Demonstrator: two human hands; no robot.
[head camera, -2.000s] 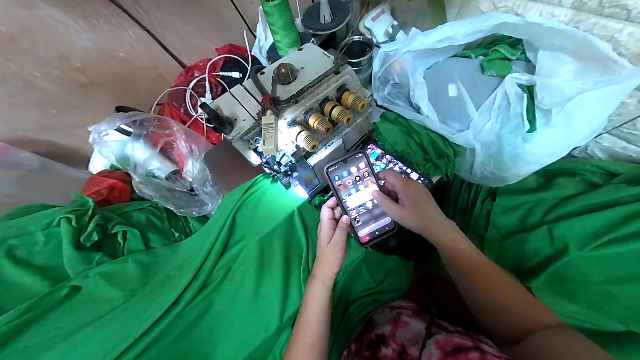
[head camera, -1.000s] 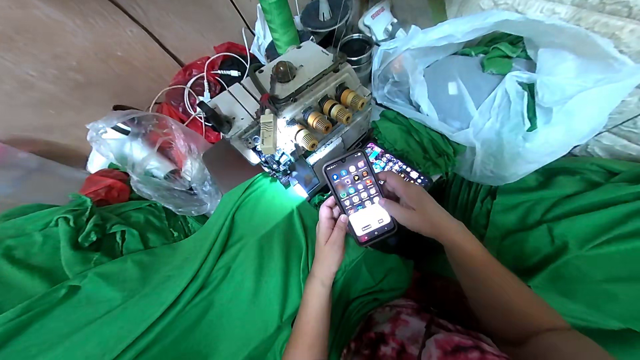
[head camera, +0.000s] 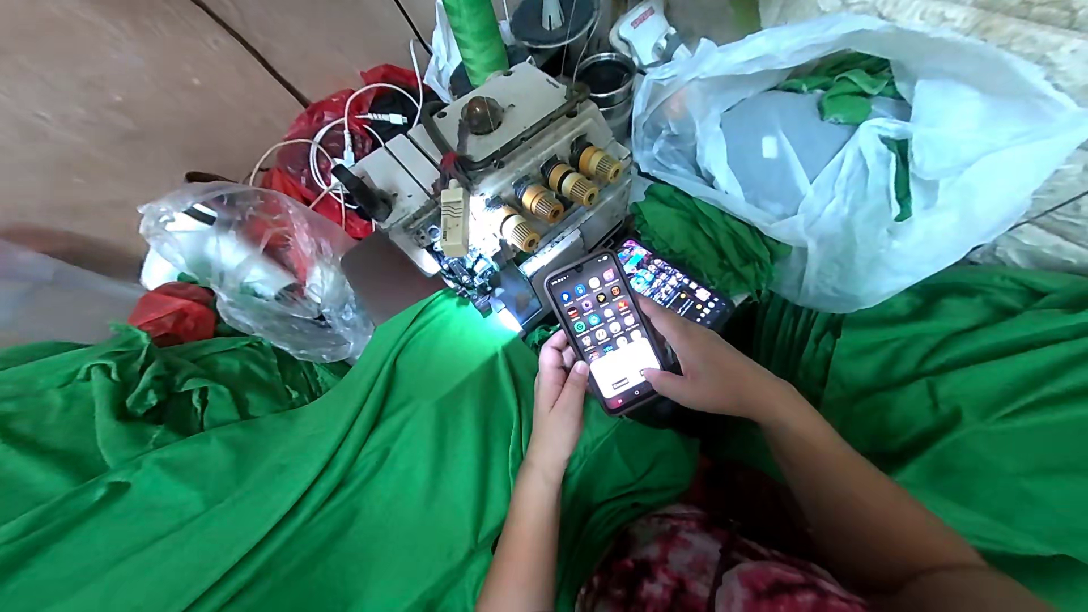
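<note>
Both my hands hold a smartphone (head camera: 602, 327) upright, its lit screen facing me with rows of app icons and a white panel low down. My left hand (head camera: 561, 391) grips its left edge. My right hand (head camera: 701, 361) holds the right side, the thumb over the lower screen. A second phone with a lit screen (head camera: 676, 285) lies just behind, partly covered by the first. An overlock sewing machine (head camera: 527, 161) with yellow tension dials stands beyond, its lamp shining on green fabric (head camera: 408, 425) that spreads under and left of my hands.
A green thread cone (head camera: 474, 38) stands behind the machine. At the right lies a white plastic bag (head camera: 867, 246) with green cloth inside; at the left, a clear plastic bag (head camera: 255, 280). White cables (head camera: 347, 127) loop over red plastic. More green fabric (head camera: 960, 382) fills the right side.
The held phone's screen showed icons with a small white strip two seconds ago; a larger white panel now covers its lower part. Both hands have stayed about in place.
</note>
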